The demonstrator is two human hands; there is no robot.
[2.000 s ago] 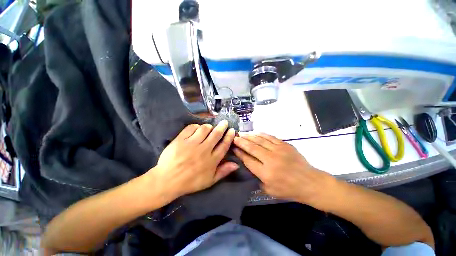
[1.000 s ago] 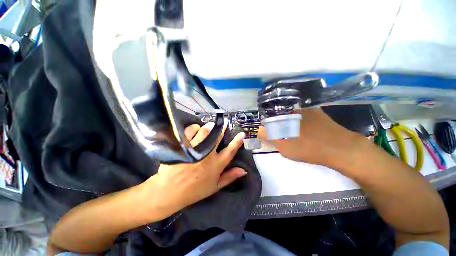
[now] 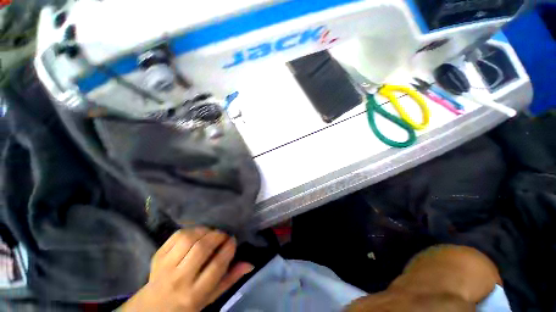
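Charcoal-black heavy cloth lies on the left end of the sewing machine table and drapes down toward my lap. Its end lies around the needle area of the white JACK machine; the needle itself is blurred. My left hand is at the lower edge of the cloth, left of my lap, fingers curled and closed on the cloth. My right forearm reaches in low at the right. My right hand is not clearly visible at the bottom edge.
A flat black rectangle lies on the table. Right of it are scissors with green and yellow handles, pink and blue sticks and a black oval object. More dark cloth hangs below the grey front edge.
The view has shifted back and turned. My left hand has moved from the needle down to the cloth's lower edge. My right arm has dropped from the machine to near my lap.
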